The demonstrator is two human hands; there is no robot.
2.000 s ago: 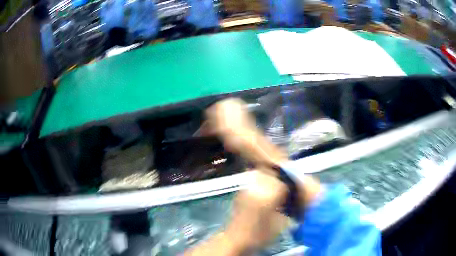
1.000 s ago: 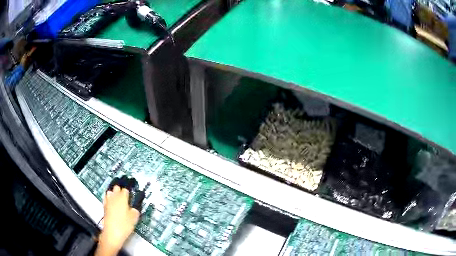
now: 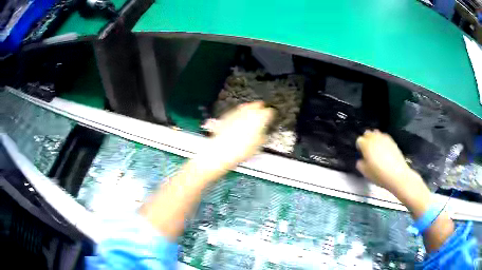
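Note:
My left hand (image 3: 240, 132) is blurred and reaches over the front of a parts bin of cream and tan loose pieces (image 3: 285, 103) under the green shelf. Its fingertips are over the pieces, and whether it holds any cannot be told. My right hand (image 3: 378, 155) is at the front of the neighbouring bin of dark parts (image 3: 330, 129), fingers curled. Its fingertips are blurred and any small part in them cannot be made out. A light blue band is on the right wrist. Green circuit boards (image 3: 264, 221) lie on the conveyor below both forearms.
The white conveyor rail (image 3: 317, 182) runs between bins and boards. The green-matted shelf (image 3: 296, 26) overhangs the bins. Clear bags (image 3: 423, 118) lie at the right under it. A dark upright post (image 3: 119, 74) stands left of the bins. A white paper (image 3: 474, 66) shows at the right edge.
My left hand has moved from the boards up to the cream parts bin. My right hand has come into view at the dark parts bin. The view has swung right.

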